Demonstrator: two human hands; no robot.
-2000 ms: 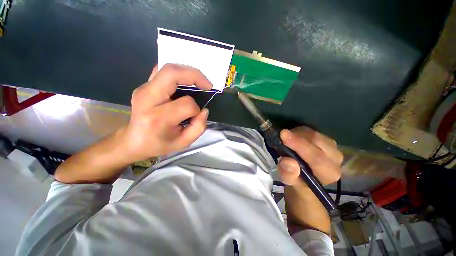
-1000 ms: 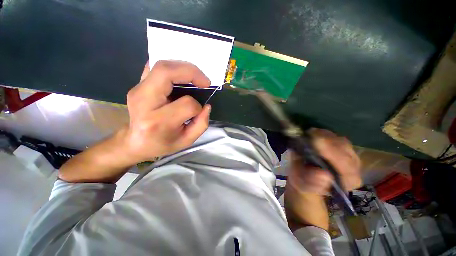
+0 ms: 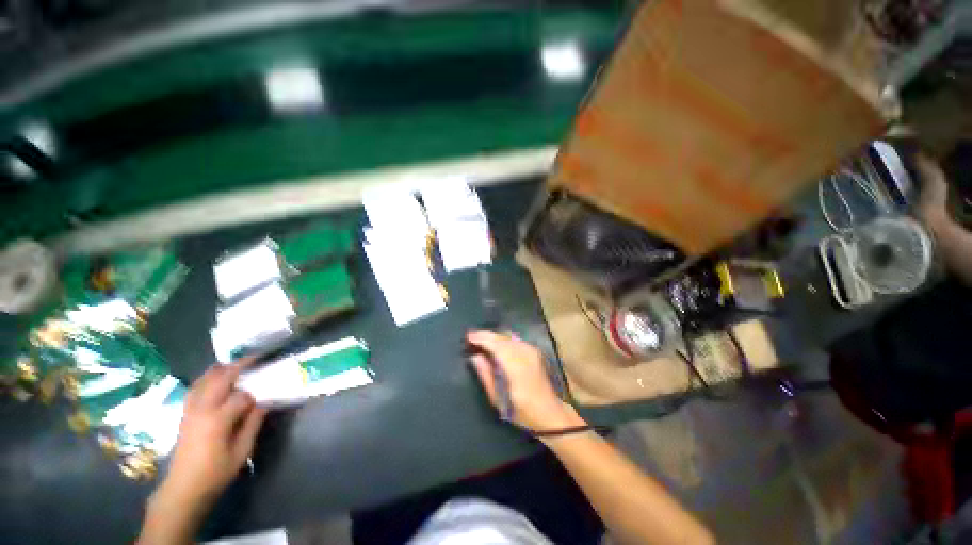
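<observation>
The view is blurred. A white LCD module (image 3: 273, 381) is joined end to end with a green circuit board (image 3: 337, 361) on the dark mat. My left hand (image 3: 213, 428) grips the LCD's left end; a small pale strand shows below its fingers, too blurred to tell if it is solder wire. My right hand (image 3: 518, 375) holds the soldering iron (image 3: 487, 303), its barrel pointing away from me towards the stacked LCDs, off the board. Its tip is too blurred to make out.
Assemblies (image 3: 254, 270) are stacked behind the work, with loose LCDs (image 3: 401, 266) right of them. A circuit board heap (image 3: 128, 362) lies left. A cardboard box (image 3: 703, 128), black fan (image 3: 602, 240) and round iron stand (image 3: 640, 331) stand right. A person's arm (image 3: 943, 218) shows far right.
The view has swung up and widened to show the bench and conveyor. The iron has moved away from the joint. My left hand is now at the LCD's outer end.
</observation>
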